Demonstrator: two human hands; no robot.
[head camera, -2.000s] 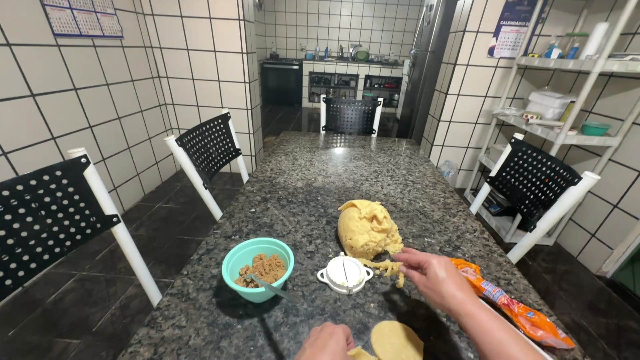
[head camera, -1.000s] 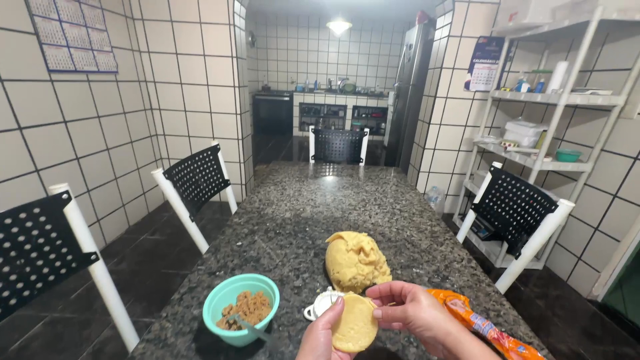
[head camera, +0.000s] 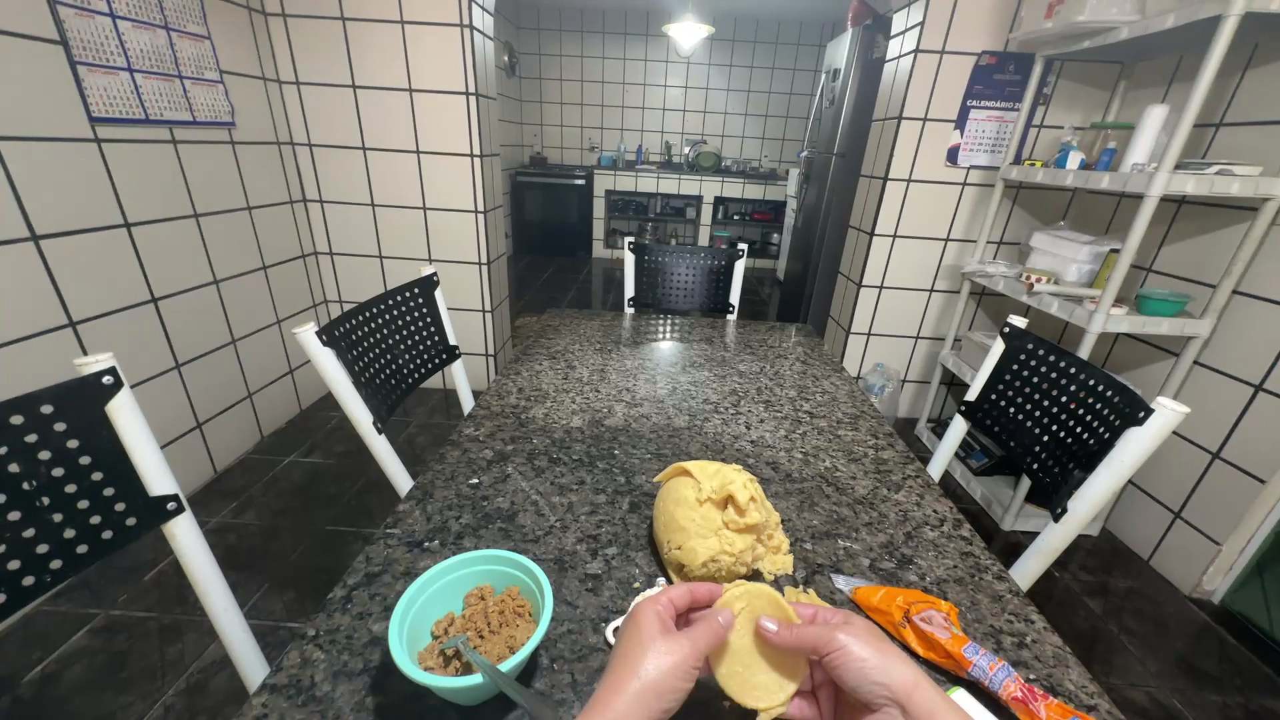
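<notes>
Between my left hand (head camera: 665, 645) and my right hand (head camera: 845, 655) is a flat round disc of yellow dough (head camera: 755, 650), pinched at its upper edges by fingers and thumbs. Just beyond it a large lump of the same dough (head camera: 715, 520) rests on the granite table. A white plastic dumpling press (head camera: 620, 622) lies mostly hidden behind my left hand. Left of my hands stands a turquoise bowl (head camera: 402, 640) with a brown crumbly filling (head camera: 490, 622) and a metal utensil (head camera: 500, 680) leaning in it.
An orange plastic package (head camera: 940, 625) lies to the right of my hands, with a partly seen white-and-green object (head camera: 970, 703) near it. Perforated black chairs (head camera: 385, 345) surround the granite table (head camera: 640, 400). A white shelf unit (head camera: 1090, 180) stands at the right wall.
Two seconds ago my right hand was at dough scraps beside the lump and my left was low at the near edge; both now hold the disc up together. The press has become mostly covered.
</notes>
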